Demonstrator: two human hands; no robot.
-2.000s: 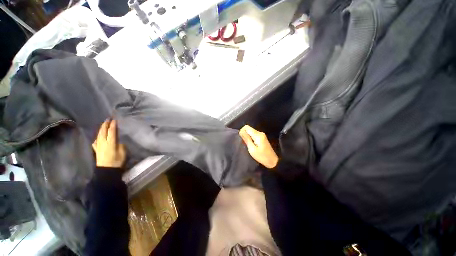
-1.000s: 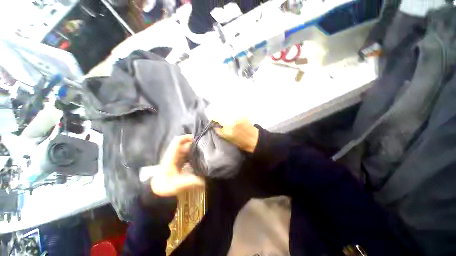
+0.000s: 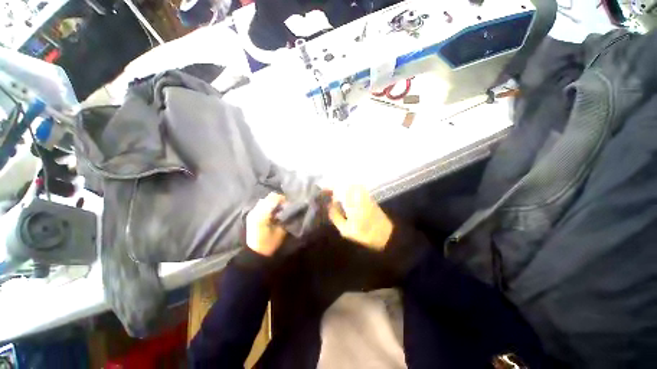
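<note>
A dark-grey jacket (image 3: 209, 144) lies over the white machine table left of the needle, its zipper edge (image 3: 148, 173) showing at the left. Its sleeve runs toward me, and the bunched sleeve end (image 3: 301, 205) is between my hands at the table's front edge. My left hand (image 3: 265, 225) grips the sleeve end from the left. My right hand (image 3: 360, 218) pinches it from the right. Some fingertips are overexposed or hidden by the cloth. The needle area (image 3: 335, 104) of the sewing machine (image 3: 432, 50) stands beyond my hands.
A heap of dark-grey garments (image 3: 591, 216) with a ribbed band fills the right side. Red-handled scissors (image 3: 397, 89) and a small brown tag (image 3: 409, 119) lie behind the needle. Another grey machine part (image 3: 54, 232) is at the far left. A brown cardboard box (image 3: 259, 335) is below the table.
The view has swung left since the first frame. My hands came together from wide apart on the sleeve and now hold its end, slightly farther apart than one second ago.
</note>
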